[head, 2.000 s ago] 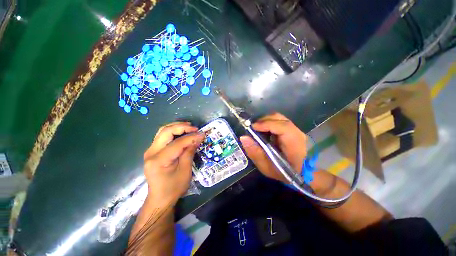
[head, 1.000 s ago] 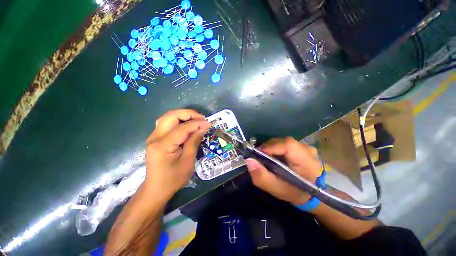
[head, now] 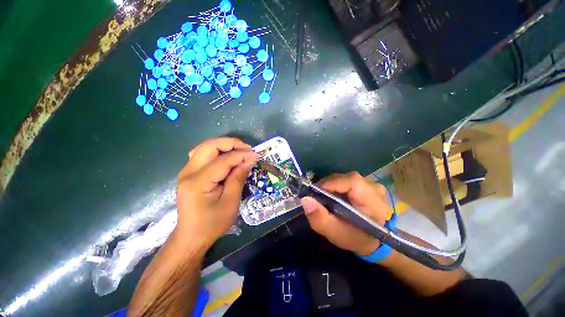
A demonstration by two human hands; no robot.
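Observation:
The open white housing (head: 272,212) lies on the dark green bench near its front edge, with the circuit board (head: 270,179) inside. My right hand (head: 350,213), with a blue wristband, grips the soldering iron (head: 347,212). The iron's tip end reaches over the upper part of the board. My left hand (head: 214,186) is at the housing's upper left side, thumb and fingertips pinched together by the board. What the fingertips hold is too small or hidden to tell.
Blue disc components (head: 201,52) lie piled behind the housing. A dark pointed tool (head: 300,49) lies right of them, then the black stand (head: 385,59) with silver bits. A clear plastic bag (head: 133,251) lies left. A cardboard box (head: 421,186) stands beyond the bench edge.
The iron's tip has come down from beside the housing to over the board, and the iron has turned lower. The view has shifted. In the last second little has moved.

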